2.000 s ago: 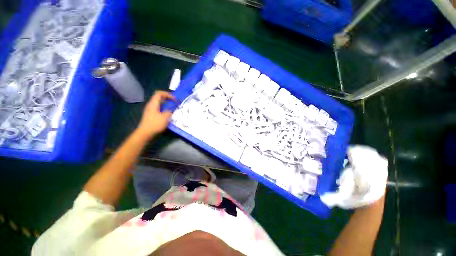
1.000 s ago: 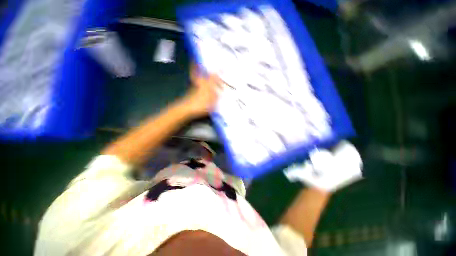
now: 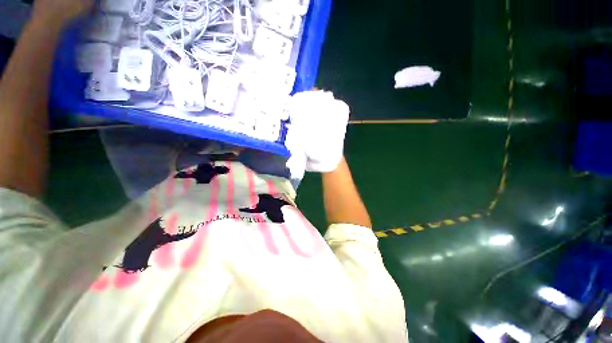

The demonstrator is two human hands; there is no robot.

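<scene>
A blue tote (image 3: 309, 47) full of white power adapters (image 3: 135, 68) and coiled white cables (image 3: 194, 33) is at the upper left, cut off by the top edge. Several adapters lie along its near side. My left hand (image 3: 62, 8) is at the tote's far left end, partly cut off by the top edge, holding the rim. My right hand (image 3: 333, 166) is at the near right corner, mostly covered by the white cloth (image 3: 318, 127) it holds against the tote. Its fingers are largely hidden.
A small white scrap (image 3: 416, 76) lies on the dark bench mat (image 3: 376, 40) to the right. The bench's near edge runs below it. Yellow-black tape (image 3: 436, 224) marks the green floor. Blue containers (image 3: 594, 147) and shiny equipment stand at the far right.
The tote has turned and shifted left in view, appearing larger. My left hand is now at the top left, my right hand nearer the centre. The bottle and second tote are out of view.
</scene>
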